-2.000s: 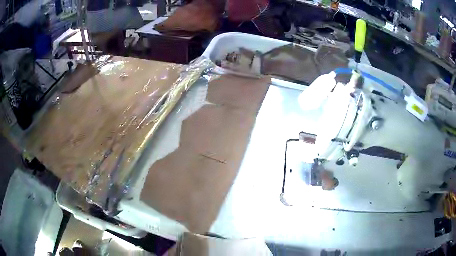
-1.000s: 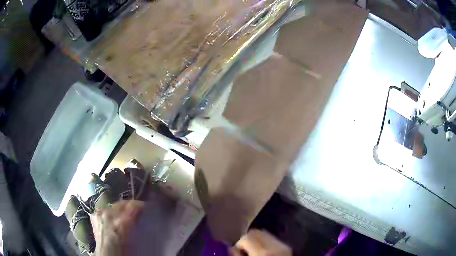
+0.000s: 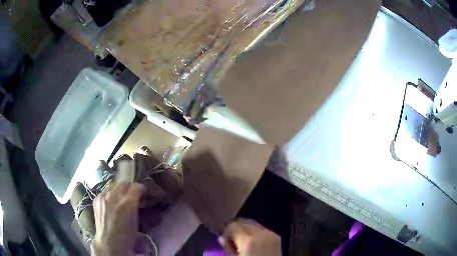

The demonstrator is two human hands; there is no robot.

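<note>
Brown cloth pieces (image 3: 300, 75), joined in a row, lie along the left part of the white sewing table. One piece (image 3: 225, 170) hangs over the front edge towards my lap, with a pale wedge showing between it and the piece behind. My right hand (image 3: 253, 241) is at the bottom corner of this piece, fingers curled and closed on it. My left hand (image 3: 118, 215) is blurred over the tied brown bundles (image 3: 86, 212) at lower left. Whether it holds one cannot be told. A loose pale tie loops beside its wrist.
A white sewing machine (image 3: 447, 100) with a shiny plate (image 3: 417, 125) stands at right. A ruler scale (image 3: 330, 192) runs along the table's front edge. A plastic-covered board (image 3: 170, 40) is at upper left. A translucent tub (image 3: 82, 132) stands at left, with another tub (image 3: 163, 120) beside it.
The joined cloth has shifted on the table and its front piece lies flatter over the edge. My left hand is slightly higher at the bundles. My right hand stays at the cloth's lower corner.
</note>
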